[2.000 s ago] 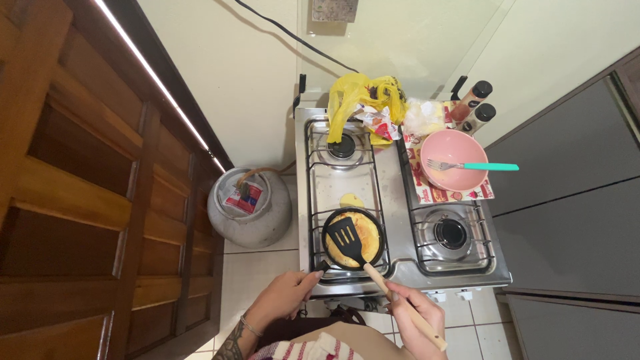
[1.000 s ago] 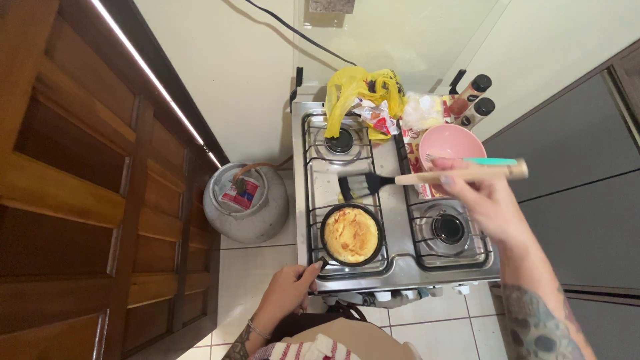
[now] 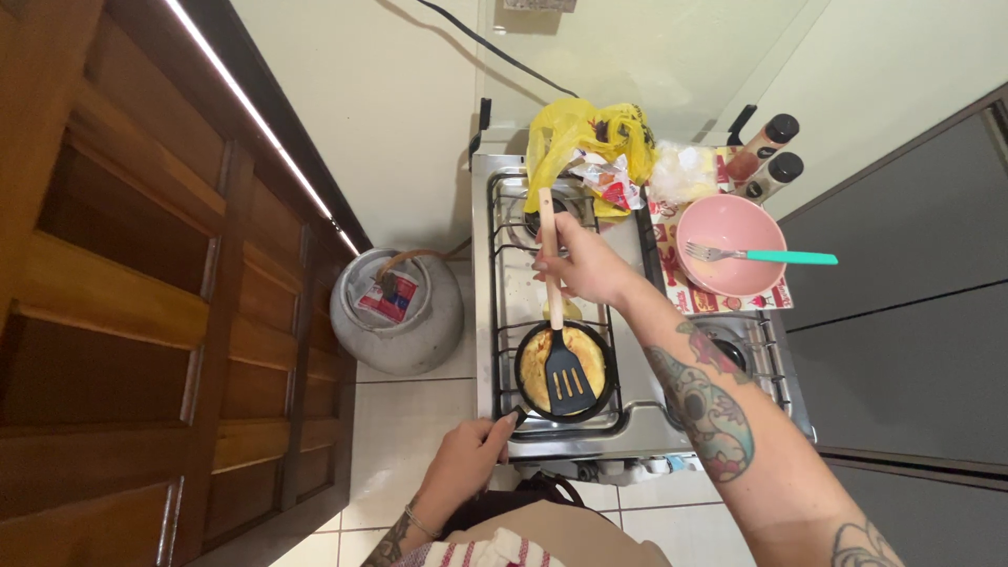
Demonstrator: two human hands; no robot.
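Observation:
A small black frying pan [image 3: 523, 383] sits on the front left burner grate, with a browned, round, flat food [image 3: 537, 364] inside. My left hand [image 3: 472, 450] grips the pan's short black handle at the stove's front edge. In my right hand [image 3: 579, 260] is a slotted spatula [image 3: 561, 370] with a black head and a wooden handle. Its head lies over the food, near the pan's front rim, and the handle points to the back of the stove. Some pale yellow spill shows on the stovetop just behind the pan.
Yellow plastic bag [image 3: 551, 142] and torn wrapper [image 3: 610, 181] lie by the back left burner. A pink bowl [image 3: 732, 276] with a green-handled fork [image 3: 787, 257] rests on a patterned mat [image 3: 669, 276], near two seasoning jars [image 3: 764, 146]. Gas cylinder [image 3: 425, 331] stands left of the stove [image 3: 630, 354].
The spatula, held above the stove behind the pan one second ago, is now down over the food, its handle turned toward the back. My left hand remains at the pan's handle.

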